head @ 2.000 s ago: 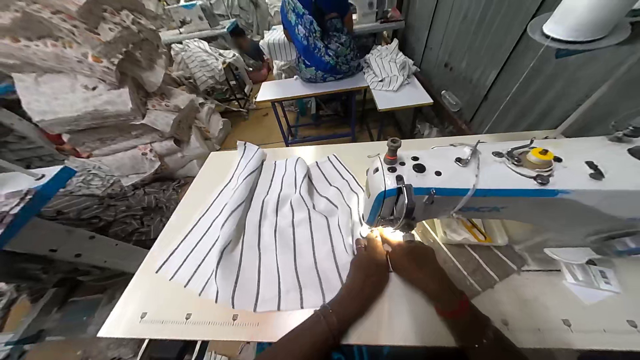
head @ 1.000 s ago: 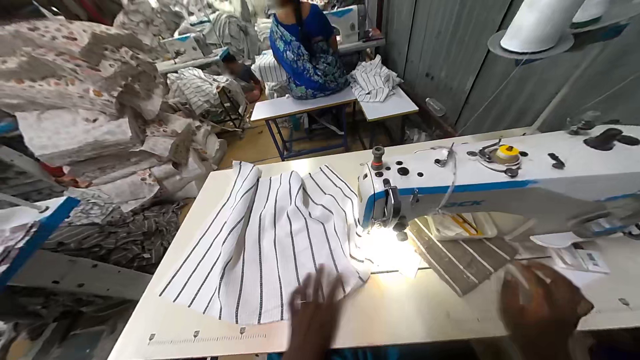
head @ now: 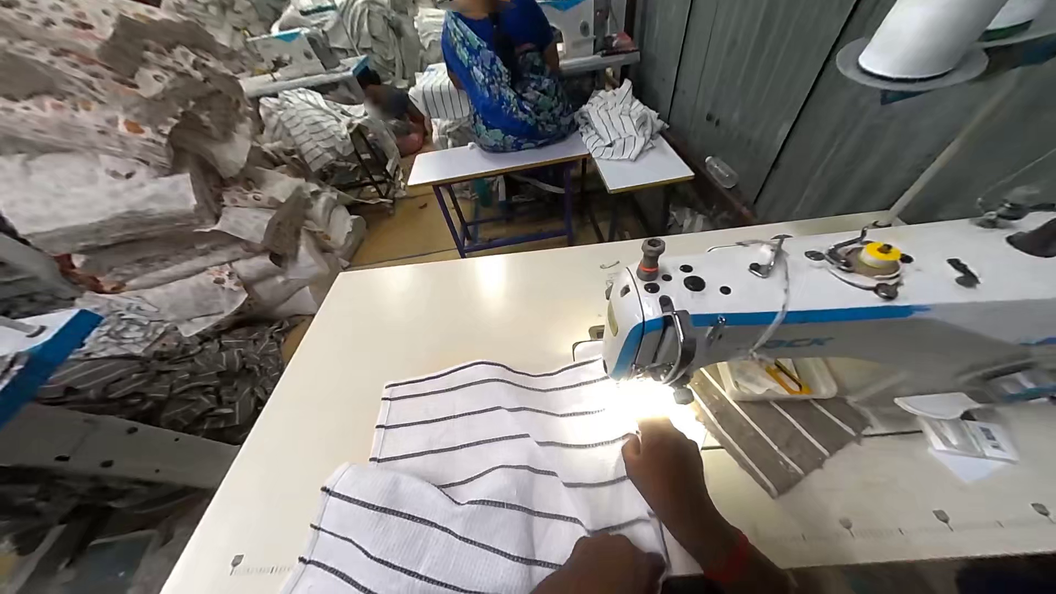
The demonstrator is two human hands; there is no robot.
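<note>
A white cloth with dark stripes [head: 495, 429] lies across the sewing table, its right edge under the lit needle area of a white and blue sewing machine [head: 825, 330]. My right hand [head: 667, 466] is at that edge just in front of the needle, its fingertips pinching the cloth, partly lost in the lamp's glare. Nearer the table's front edge my left hand [head: 606, 565] has its fingers curled on the cloth's lower right edge; its grip is partly hidden by the frame's bottom.
Right of the needle lies a grey-brown striped cloth [head: 780, 433], with a small tray [head: 817, 381] behind it. A white packet [head: 969, 429] rests farther right. Beyond the table a person in blue [head: 507, 74] sits on a bench [head: 495, 165]. Fabric piles [head: 107, 198] stand at left.
The striped cloth has been turned, its stripes now running crosswise. My right hand has moved left from beside the grey-brown cloth to the needle area. Both hands, apart from the cloth's edge a second ago, are at it.
</note>
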